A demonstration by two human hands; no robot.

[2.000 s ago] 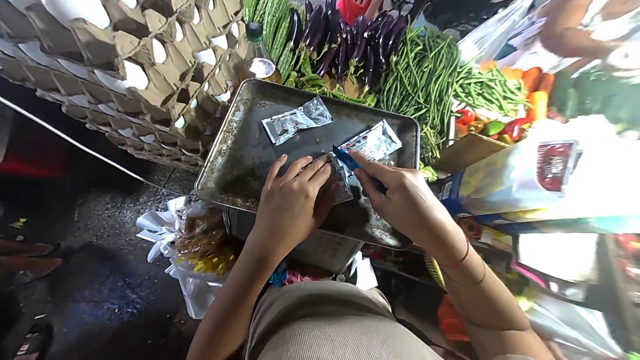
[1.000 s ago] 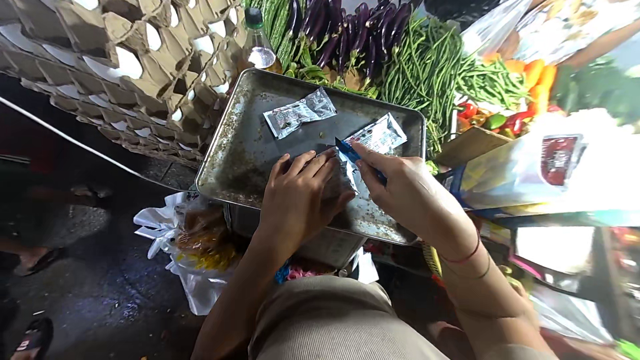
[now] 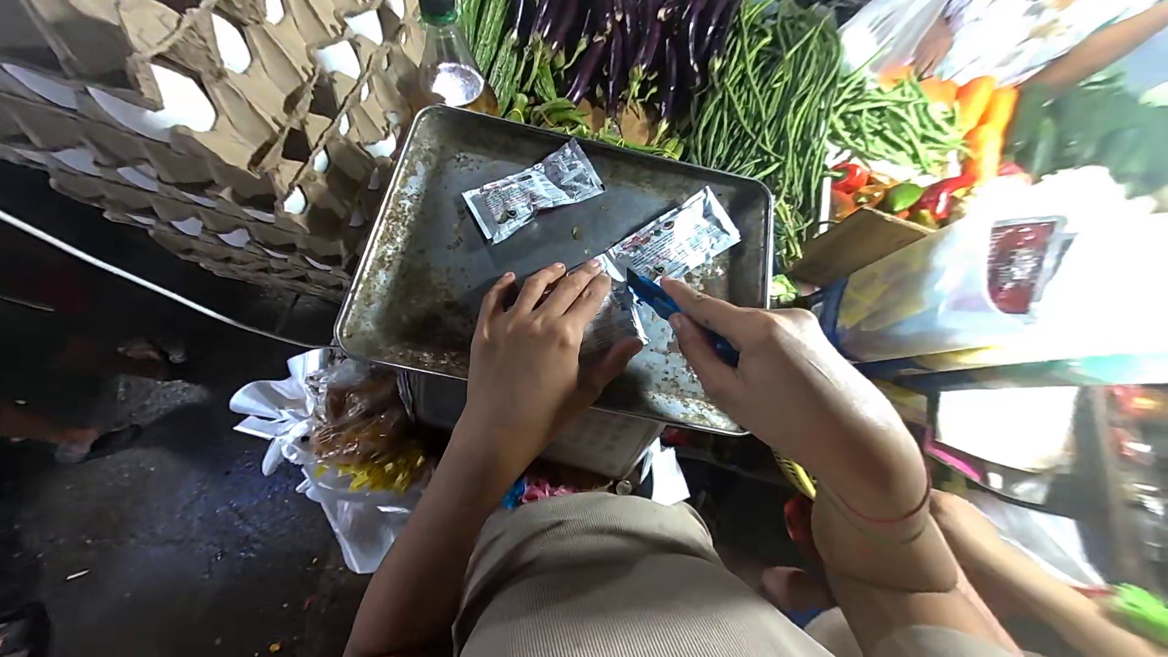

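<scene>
A worn metal tray (image 3: 429, 301) lies before me. My left hand (image 3: 538, 338) presses flat on a silvery packet (image 3: 616, 315), fingers spread across its left side, covering much of it. My right hand (image 3: 776, 365) grips a blue-handled cutter (image 3: 671, 306), its tip at the packet's upper right edge. Another silvery packet (image 3: 684, 233) lies just above the cutter, close to the one under my left hand. A third packet (image 3: 534, 192) rests apart near the tray's back edge.
Stacked egg trays (image 3: 246, 119) rise at the left beside a glass bottle (image 3: 452, 78). Eggplants (image 3: 630, 46) and long green beans (image 3: 766, 100) lie behind the tray. A cardboard box (image 3: 858, 242) of peppers is at the right. Plastic bags (image 3: 365, 438) hang below left.
The cutter and both hands stay in nearly the same place. At the lower right, another person's limb now shows behind my right forearm.
</scene>
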